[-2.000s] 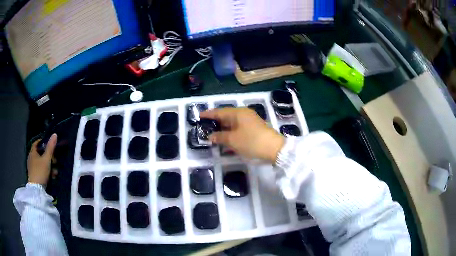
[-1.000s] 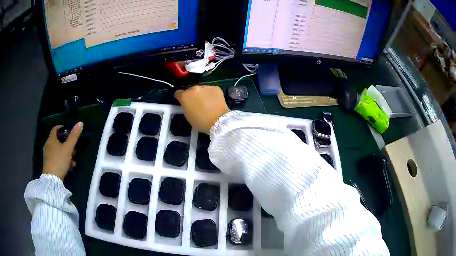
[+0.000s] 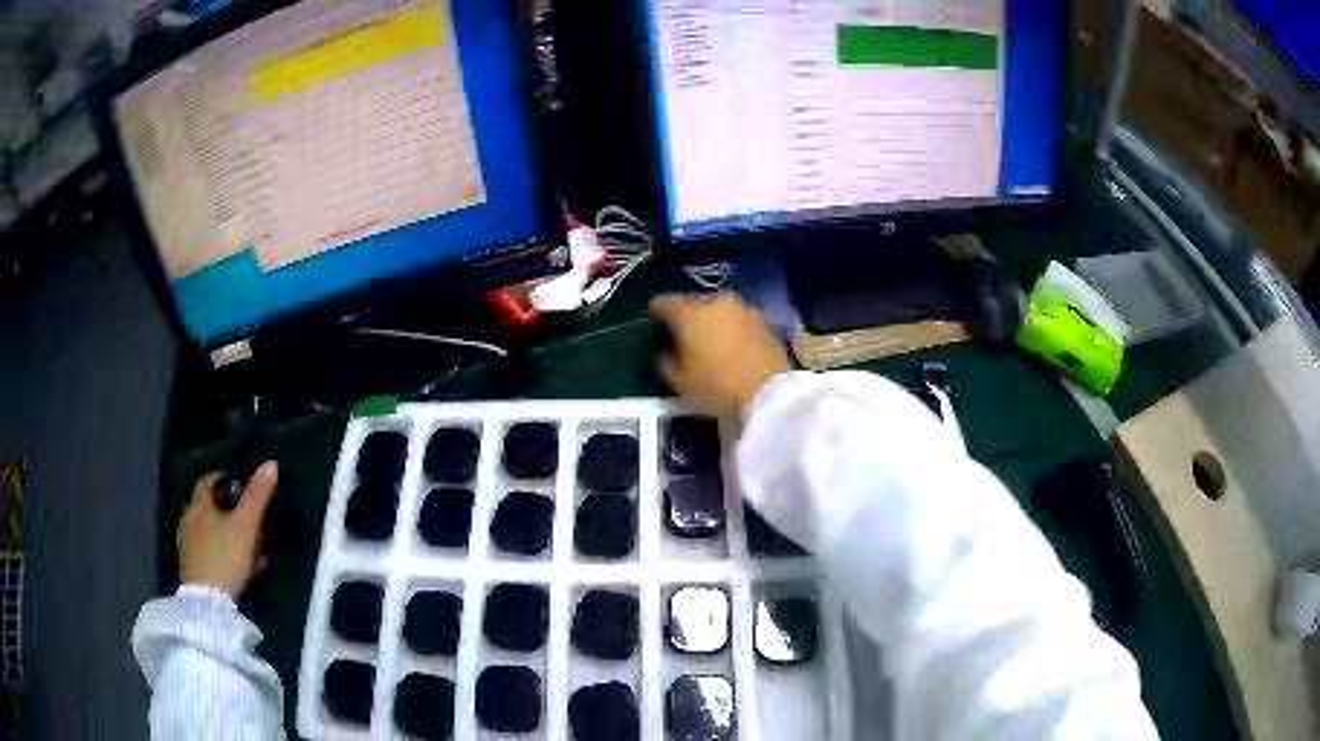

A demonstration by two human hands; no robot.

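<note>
A large white tray [image 3: 568, 568] lies on the dark green mat, its pockets holding many black rounded-square devices [image 3: 605, 462]. Some devices in the middle columns reflect light. My right hand [image 3: 720, 350] is blurred, just behind the tray's back edge and below the right monitor. Its fingers point left and down; whether they hold something cannot be told. My right sleeve covers the tray's right part. My left hand [image 3: 222, 533] is left of the tray, around a dark computer mouse [image 3: 227, 492] that shows between thumb and fingers.
Two monitors stand behind: the left [image 3: 311, 145] shows a yellow bar, the right [image 3: 840, 116] a green bar. A white cable [image 3: 432, 340] and a red-and-white item [image 3: 557, 290] lie between. At right are a green tissue pack [image 3: 1071, 336], a black scanner [image 3: 1096, 536] and a wooden board [image 3: 1230, 463].
My right hand has moved right along the tray's back edge, to about where a dark device lay by the cable. My left hand stays on the mouse. The camera view has shifted.
</note>
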